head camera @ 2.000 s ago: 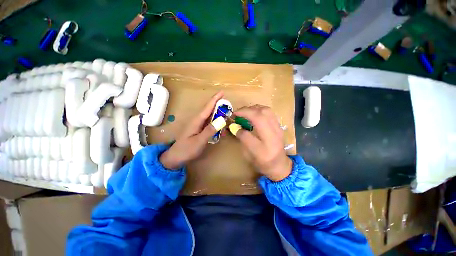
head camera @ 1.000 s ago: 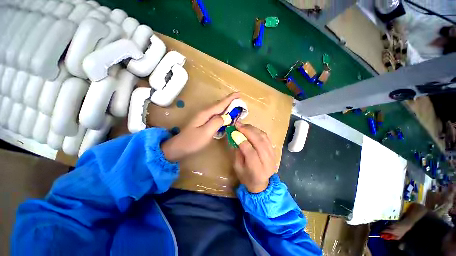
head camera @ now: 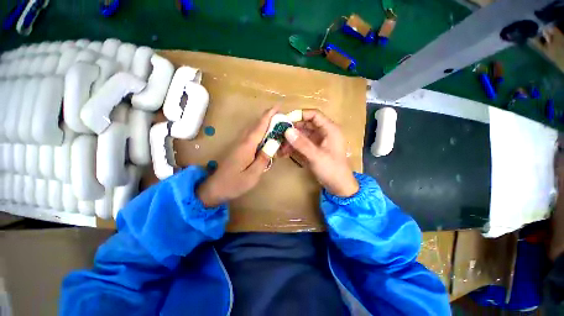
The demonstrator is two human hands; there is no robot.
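Observation:
My left hand [head camera: 238,163] holds a white housing [head camera: 279,117] over the cardboard mat, its thumb in a pale yellow finger cot. A green circuit board [head camera: 281,130] shows at the housing's opening. My right hand [head camera: 321,148] grips the housing's upper end, with a yellow-cotted finger on the rim and the thumb on the board. No blue battery shows in the housing; the hands and the board cover much of it. A short dark stick [head camera: 296,162] shows just below my right hand.
Rows of white shells [head camera: 46,99] fill the left side, with loose ones beside the cardboard mat [head camera: 247,80]. One white shell [head camera: 384,131] lies on the black mat [head camera: 439,166]. A grey post [head camera: 445,52] stands right. Wired blue batteries [head camera: 340,57] lie on the green belt [head camera: 229,37].
The green board has moved from beside the housing, near my right fingers, up onto its opening. My right hand has moved up to the housing's upper end. The camera view has turned.

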